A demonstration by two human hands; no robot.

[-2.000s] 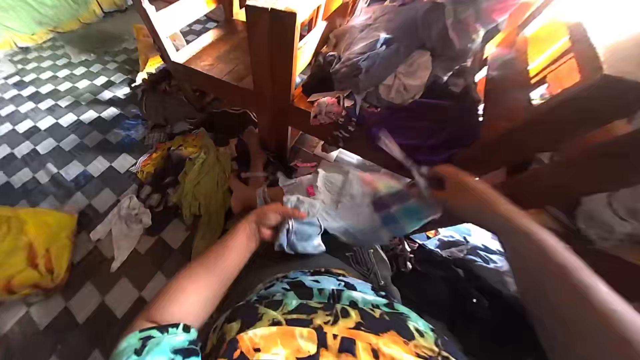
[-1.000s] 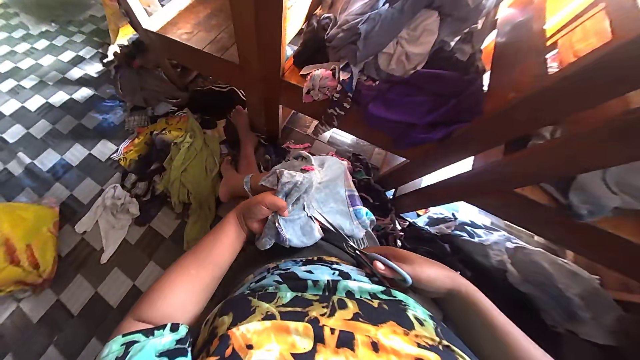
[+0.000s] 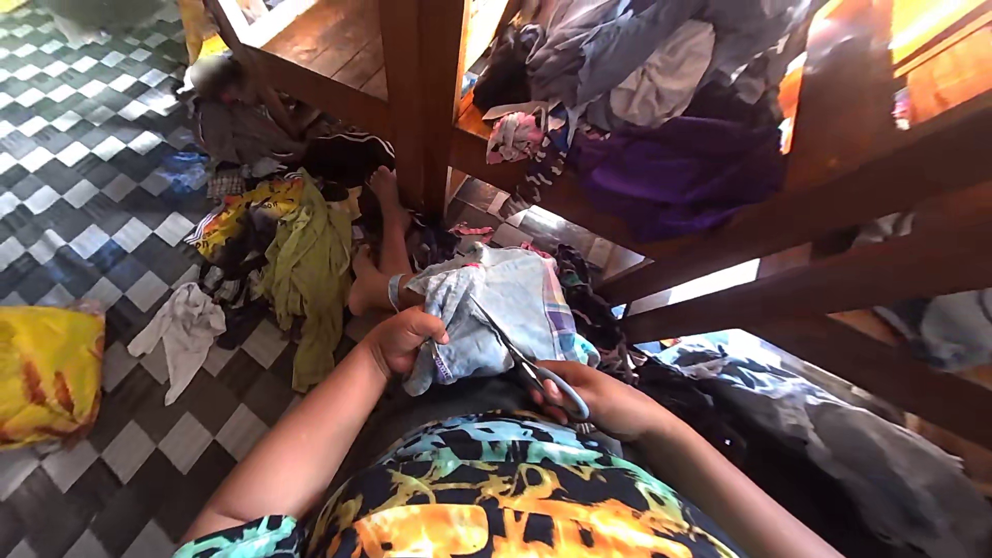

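Note:
My left hand [image 3: 407,339] grips the left edge of a light blue cloth garment [image 3: 504,294] that lies over my lap. A plaid strip shows along the garment's right side. In my right hand [image 3: 597,399] is a pair of scissors [image 3: 521,360] with grey-blue handles; its blades point up and left and lie over the middle of the garment. The blades look nearly closed, and whether they are in the cloth I cannot tell. Bare feet [image 3: 380,271] show just beyond my left hand.
Olive [image 3: 306,271] and white cloths [image 3: 182,329] lie on the checkered floor at left, near a yellow bag [image 3: 46,376]. Wooden beams [image 3: 422,101] rise ahead and to the right, with a purple cloth [image 3: 674,170] and grey clothes among them. Dark and grey clothes [image 3: 821,442] lie at right.
Two seconds ago my right hand was farther out to the right, blurred, with the scissors raised; it then came in to the garment. Since one second ago the scissors have moved up over the cloth, which lies more spread.

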